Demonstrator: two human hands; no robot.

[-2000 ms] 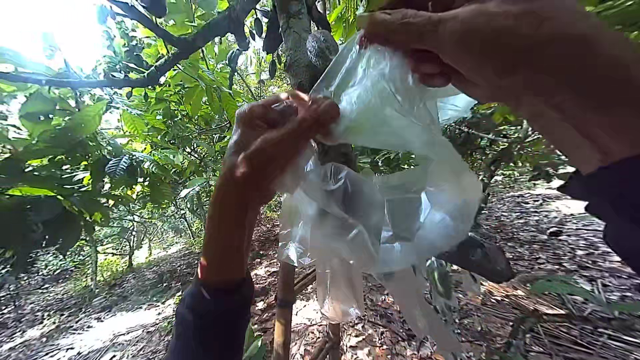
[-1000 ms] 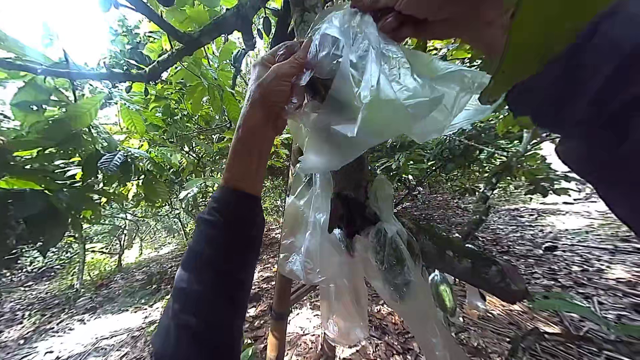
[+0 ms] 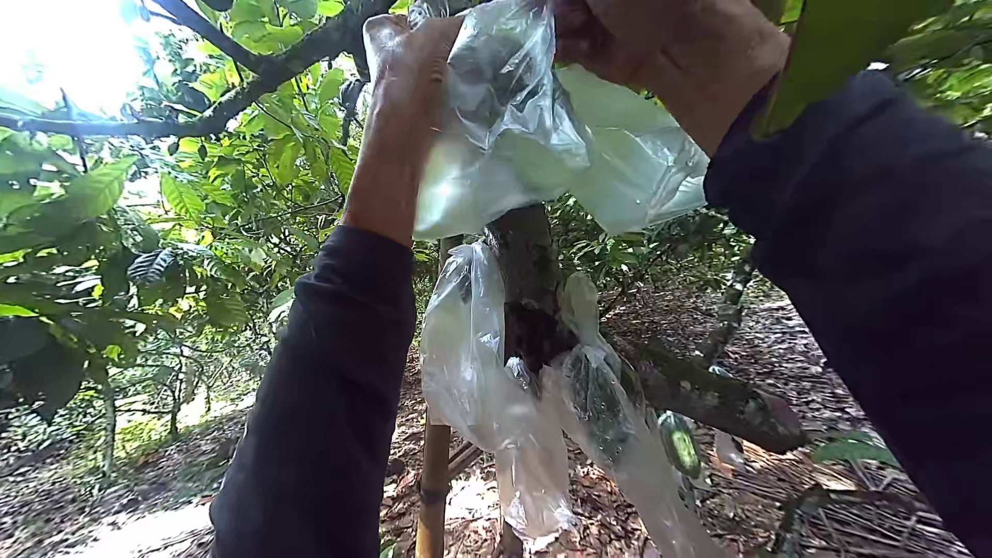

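Both hands are raised at the top of the view, on a clear plastic bag [image 3: 511,116] that spreads down between them. My left hand [image 3: 411,62] grips the bag's upper left part, its fingertips partly cut off by the top edge. My right hand [image 3: 659,46] holds the bag's upper right side, fingers mostly hidden. Behind the bag stands a dark tree trunk [image 3: 527,256]. Below hang several more plastic bags, one crumpled [image 3: 465,341] at the trunk's left and one around a dark green pod [image 3: 597,395] at its right. Another green pod [image 3: 680,443] hangs farther right.
A thick branch [image 3: 287,66] crosses the upper left. A cut limb stub [image 3: 721,403] juts out to the lower right. A bamboo pole [image 3: 434,480] stands left of the trunk. A large leaf [image 3: 837,62] is close at the upper right. Dry leaf litter covers the ground.
Both hands have risen with the plastic bag, so the bags and pods hanging lower on the trunk show more fully than two seconds ago.
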